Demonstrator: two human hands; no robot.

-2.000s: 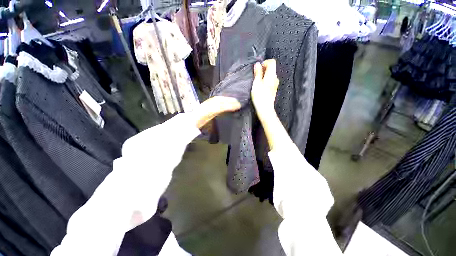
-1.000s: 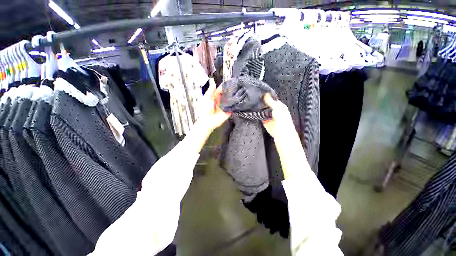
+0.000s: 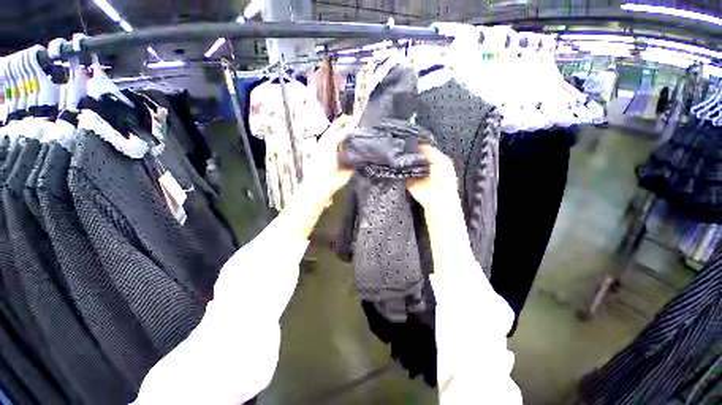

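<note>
A dark grey garment with small dots (image 3: 386, 245) hangs from the rail in front of me, with a black scalloped edge at its bottom. A bunched part of it (image 3: 384, 150) is stretched between my two hands. My left hand (image 3: 339, 162) grips the bunch at its left side. My right hand (image 3: 434, 172) grips its right side. My fingertips are partly hidden by the fabric. Another dotted garment (image 3: 455, 115) hangs just behind to the right.
A metal rail (image 3: 237, 32) crosses above. Several grey garments with pale ruffled collars (image 3: 119, 182) hang at left, one with a hang tag (image 3: 172, 198). Black garments (image 3: 532, 213) hang at right of my hands. A floral dress (image 3: 283, 134) hangs behind. Striped fabric (image 3: 661, 340) is at lower right.
Since two seconds ago the view has tilted up, showing the rail. My hands have moved apart, and the fabric between them has changed from a draped fold to a compact bunch.
</note>
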